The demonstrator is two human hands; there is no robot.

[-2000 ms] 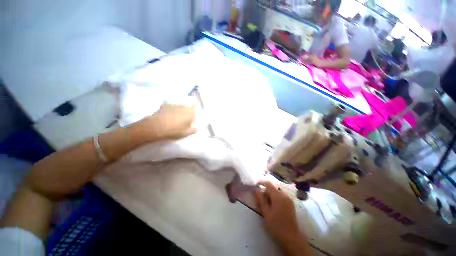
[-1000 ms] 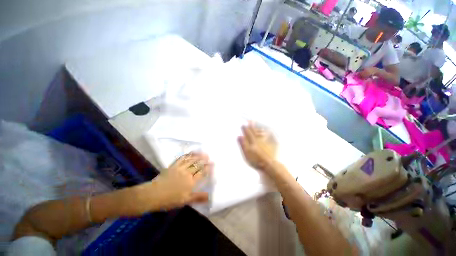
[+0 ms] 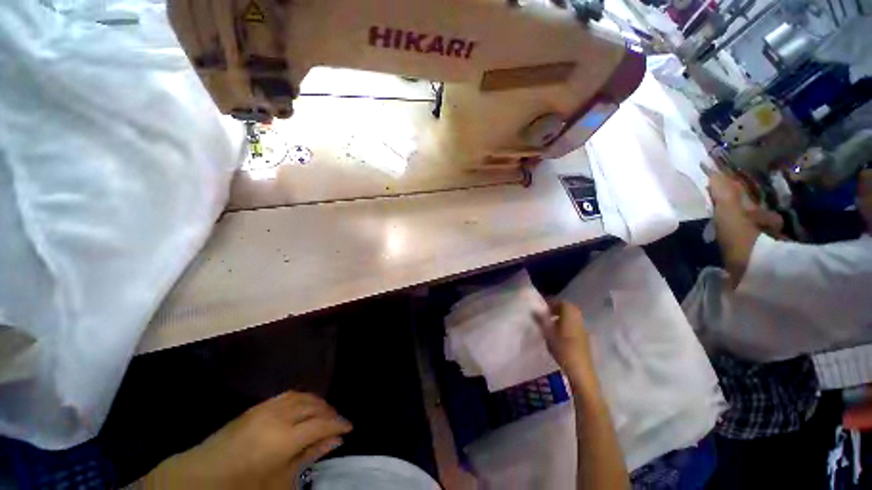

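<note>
The large white garment piece hangs over the table's left side and front edge. Small white cut panels lie in a stack in the crate below the table edge. My right hand has its fingertips closed on the right edge of these panels. My left hand is below the table edge, empty, with fingers loosely spread. The cream HIKARI sewing machine stands above, its presser foot beside the garment piece. Small pale slips lie on the bed.
A larger white fabric drapes over the crate at the right. A blue crate shows under the panels. More white fabric lies on the table's right end. Another person's sleeve and hand are at the right. The table's front edge crosses above my hands.
The view has swung right and down. My hands have left the white garment piece on the table. My right hand is now at the crate's panels, my left hand below the table edge.
</note>
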